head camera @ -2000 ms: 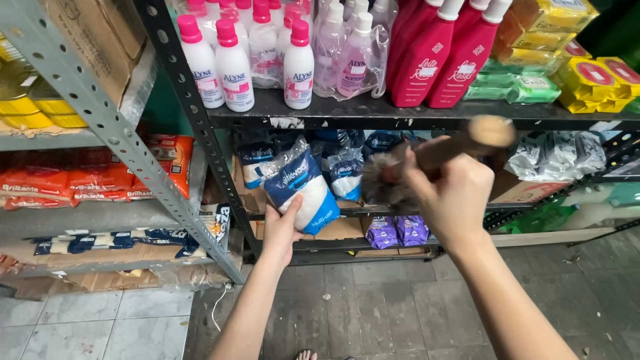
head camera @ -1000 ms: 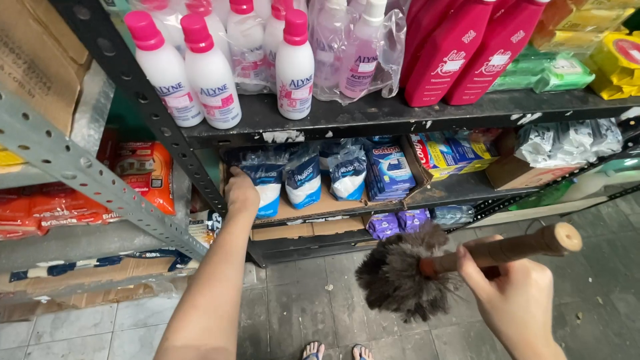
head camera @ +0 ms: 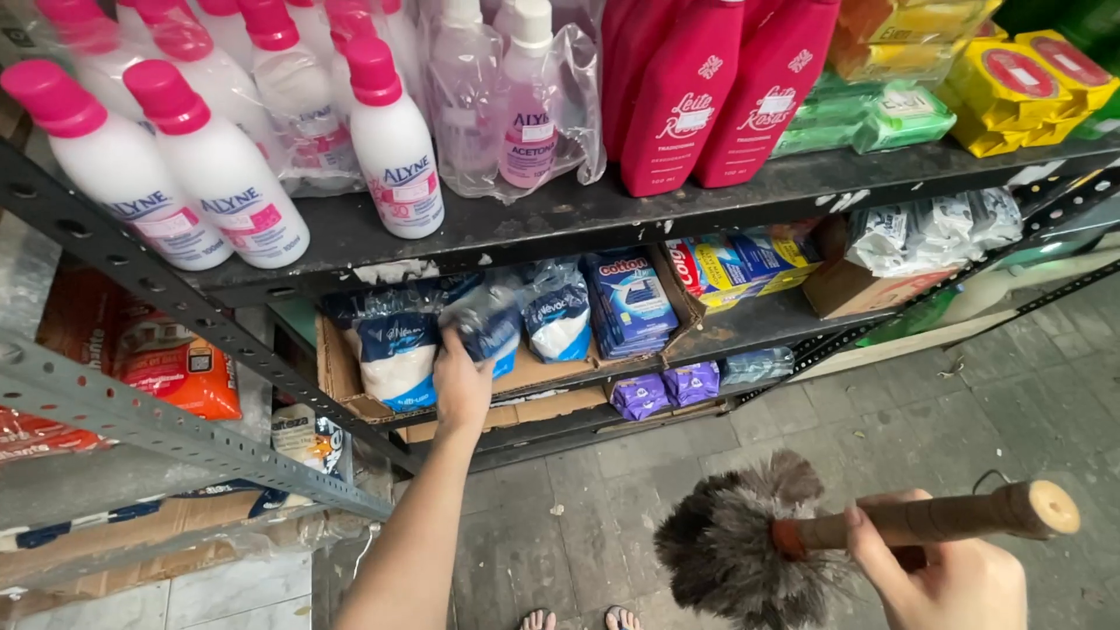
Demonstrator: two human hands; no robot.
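Note:
My left hand (head camera: pixel 464 381) grips a blue-and-white plastic packet (head camera: pixel 486 319) in the cardboard box on the middle shelf; the packet is blurred. Similar packets stand on either side, one at the left (head camera: pixel 398 354) and one at the right (head camera: pixel 560 319). Beside them are stacked blue cotton boxes (head camera: pixel 632 302). Low at the right, my right hand (head camera: pixel 945 560) holds a feather duster by its wooden handle (head camera: pixel 919 521). Its grey-brown feathers (head camera: pixel 748 542) point left, over the floor and apart from the shelves.
White bottles with pink caps (head camera: pixel 398 149) line the front of the upper black shelf (head camera: pixel 542 219), beside pink bottles (head camera: pixel 682 105) and wrapped soaps (head camera: pixel 906 118). A perforated metal upright (head camera: pixel 175 420) rises at the left. Purple packets (head camera: pixel 639 395) lie on a lower shelf.
The packet my left hand held up two seconds ago is out of that raised position. Since a second ago, my left hand has moved right, from the box's left end to a packet farther along.

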